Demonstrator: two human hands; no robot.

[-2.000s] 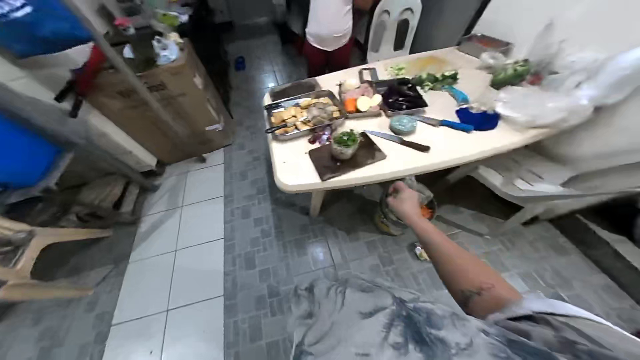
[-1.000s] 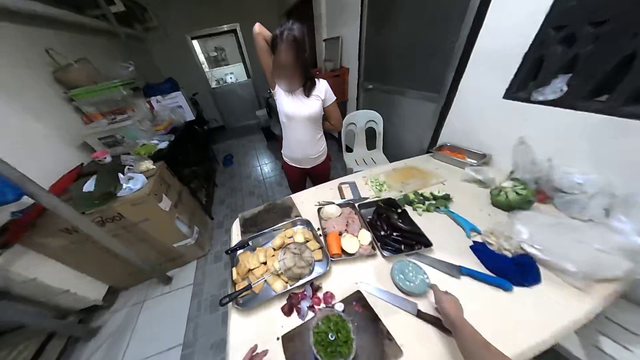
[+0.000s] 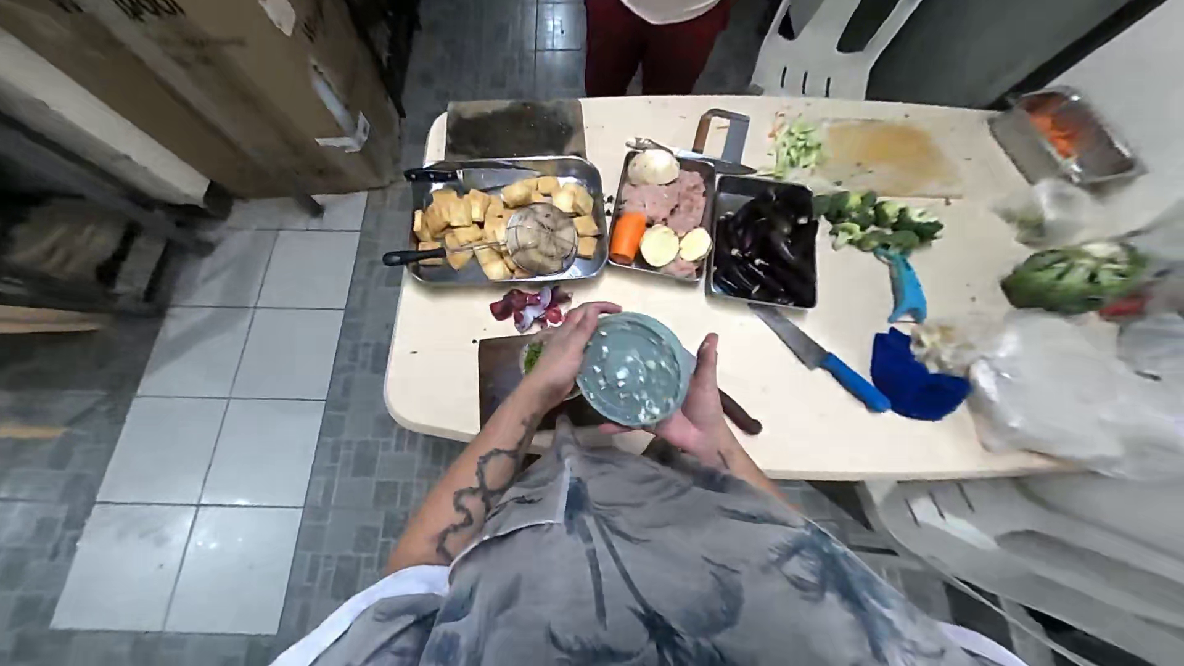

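Between my two hands I hold a pale blue-green bowl (image 3: 634,370) with small white bits inside, raised over the table's near edge. My left hand (image 3: 566,356) grips its left rim, and my right hand (image 3: 696,407) supports its right side from below. Behind my left hand, a container of chopped greens (image 3: 533,355) stands on a dark cutting board (image 3: 499,370), mostly hidden. Red onion pieces (image 3: 531,308) lie just beyond the board. A dark-handled knife (image 3: 740,413) lies partly hidden behind my right hand. To its right rests a blue-handled knife (image 3: 823,359).
Metal trays hold fried tofu-like cubes with a strainer (image 3: 541,239), ground meat (image 3: 686,199) with vegetables, and eggplants (image 3: 768,245). Broccoli (image 3: 879,222), a blue peeler (image 3: 905,287), a blue cloth-like item (image 3: 916,377) and plastic bags (image 3: 1054,388) are at right. A person (image 3: 652,42) stands beyond the table.
The blue-green bowl was on the table with my right hand at it; now both hands hold it up near my body. The view has tilted down.
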